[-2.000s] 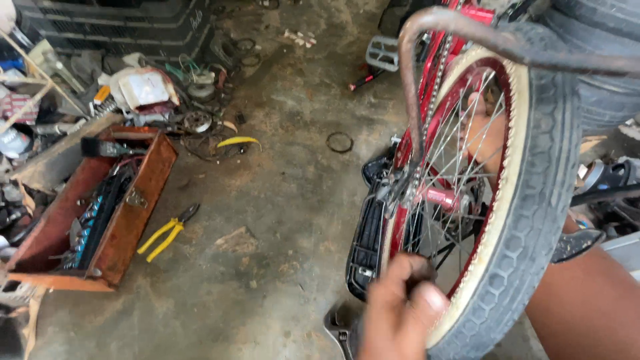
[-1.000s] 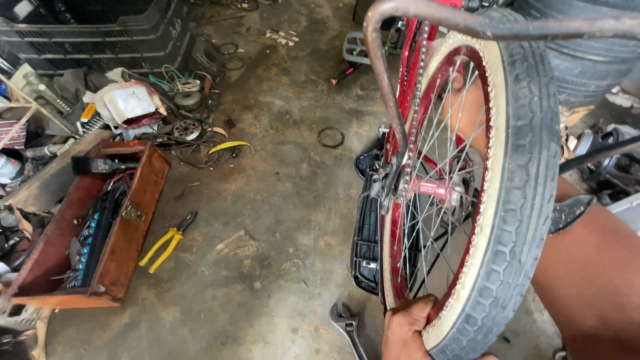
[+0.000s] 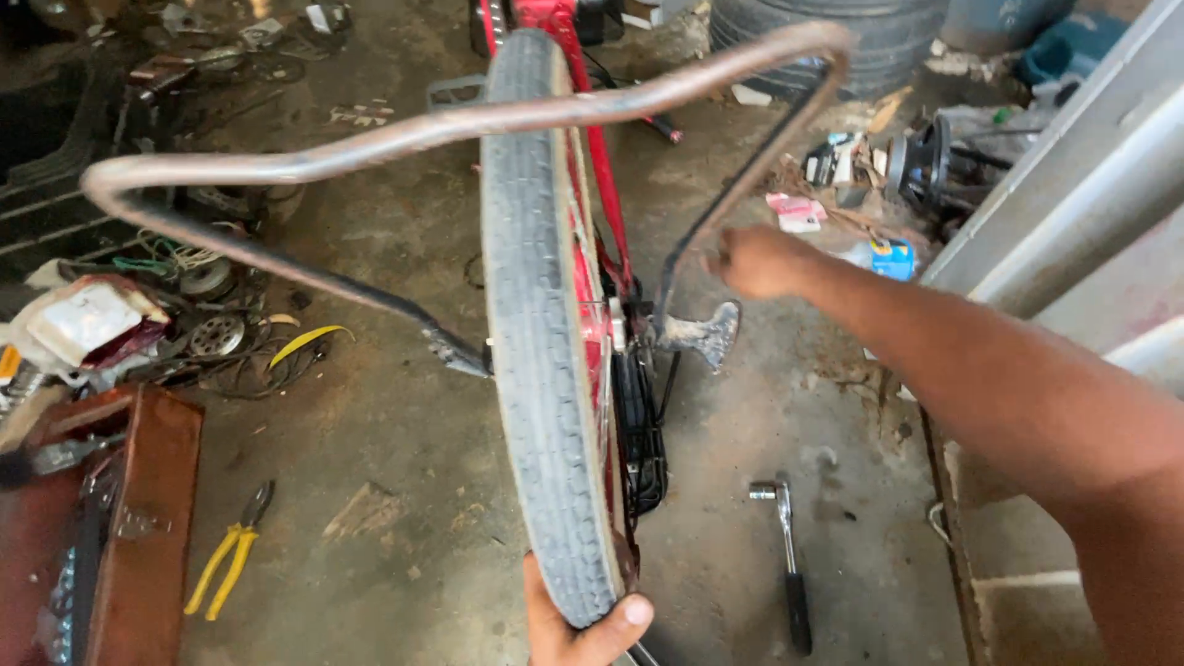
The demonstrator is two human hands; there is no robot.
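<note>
A bicycle wheel with a grey tire stands edge-on in the middle of the view, joined to a red frame. My left hand grips the tire at its lower end, thumb on the right side and fingers on the left. A bent, rusty metal tube stand loops over the tire and runs down both sides to the hub. At the stand's right leg is my right hand, its fingers curled around or against the tube; the exact contact is blurred. A metal bracket sits beside the hub.
Yellow-handled pliers lie on the concrete floor near an open wooden toolbox. A socket ratchet lies at the lower right. Loose parts and a yellow strip are at the left. A metal door or panel edges the right side.
The wheel, seen from its side before, now shows its tread edge-on. My right hand has come to the stand's right leg. The view has shifted, bringing the ratchet into sight.
</note>
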